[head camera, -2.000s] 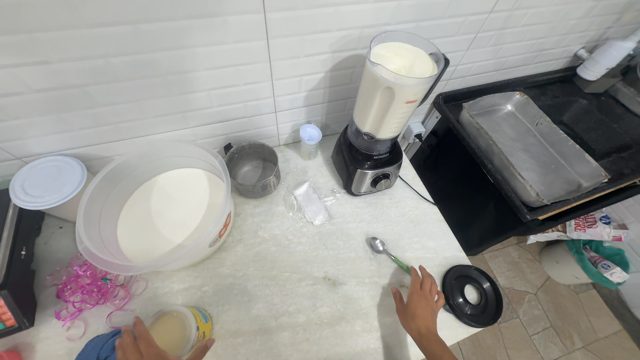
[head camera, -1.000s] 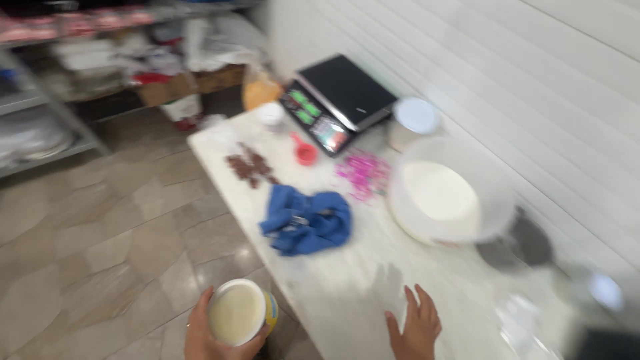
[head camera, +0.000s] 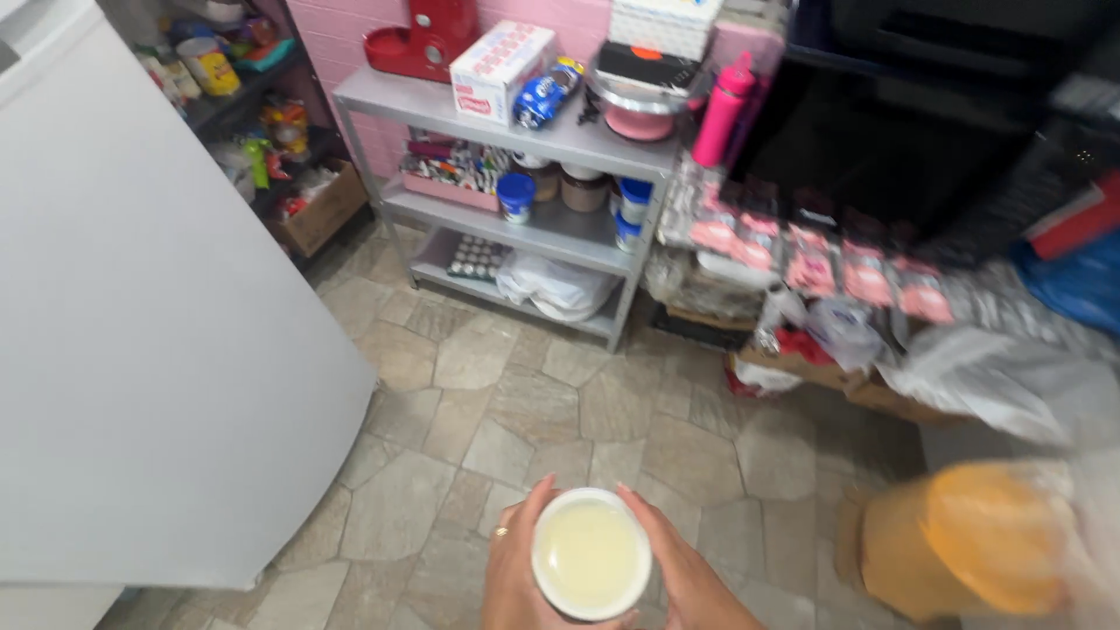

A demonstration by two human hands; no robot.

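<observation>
A round tub with a white rim, filled with something pale yellow and smooth, is held at the bottom centre of the view. My left hand, with a ring on one finger, wraps its left side. Around the right side curves my right hand, its fingers against the wall of the tub. The tub is upright, its surface seen from above. Its outer wall and the lower parts of both hands are hidden.
A white refrigerator fills the left. Ahead stands a grey metal shelf unit with boxes and jars. Stone-patterned floor lies between. At right are packed pink bags and a blurred orange thing.
The view has swung from the counter to the shelves and refrigerator. My right hand, apart from the tub one second ago, is now on it with my left hand.
</observation>
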